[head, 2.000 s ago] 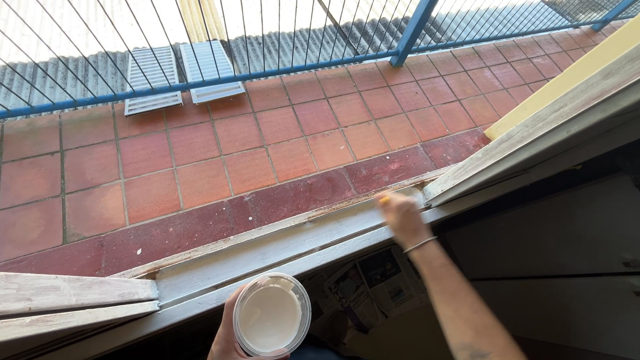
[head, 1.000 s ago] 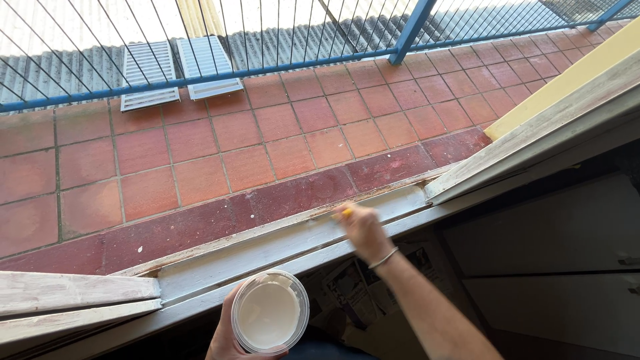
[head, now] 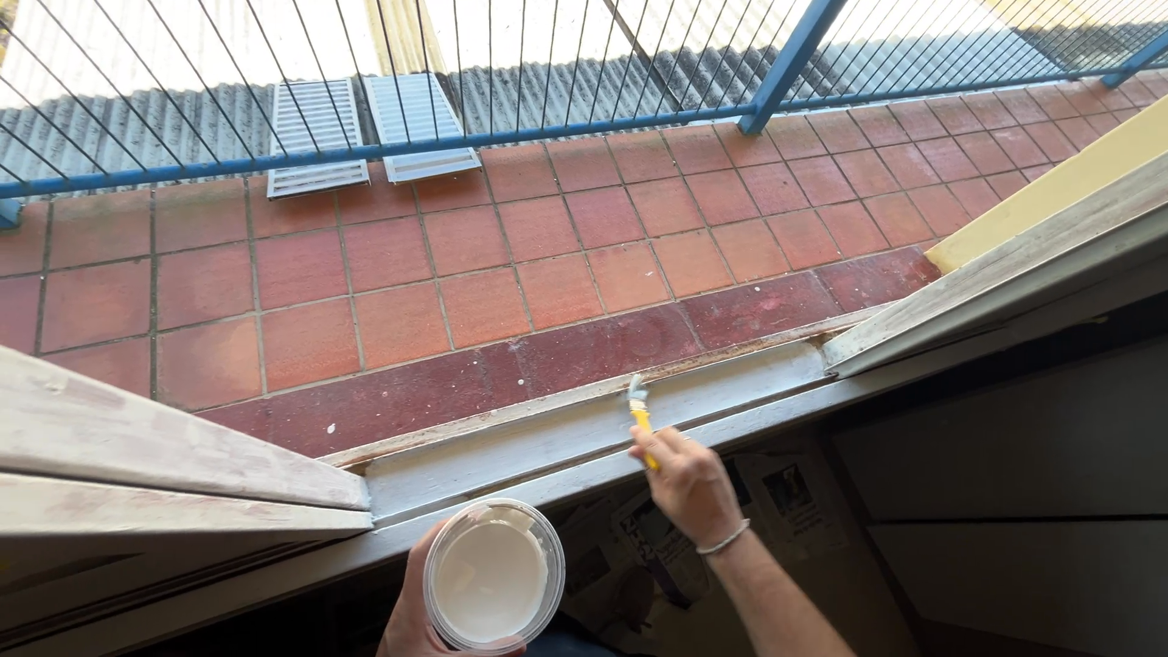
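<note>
A clear plastic tub of white paint (head: 493, 575) is held by my left hand (head: 415, 607), whose fingers wrap its left side and base. My right hand (head: 689, 479), a band round its wrist, grips a small paintbrush with a yellow handle (head: 644, 436). The brush's paint-coated bristles point up at the outer edge of the white-painted sill (head: 584, 429), near its middle. Whether the bristles touch the sill cannot be told for certain. Bare, worn wood shows along the sill's outer edge.
Partly painted frame pieces (head: 182, 447) flank the sill at left and right (head: 1004, 265). Outside lie red floor tiles (head: 474, 310), a blue metal railing (head: 785, 68) and two white louvred panels (head: 424, 128). Printed sheets (head: 794, 502) lie in the dark area below the sill.
My right hand has moved left along the sill from its right end, still holding the brush. My left hand holds the paint tub in about the same place.
</note>
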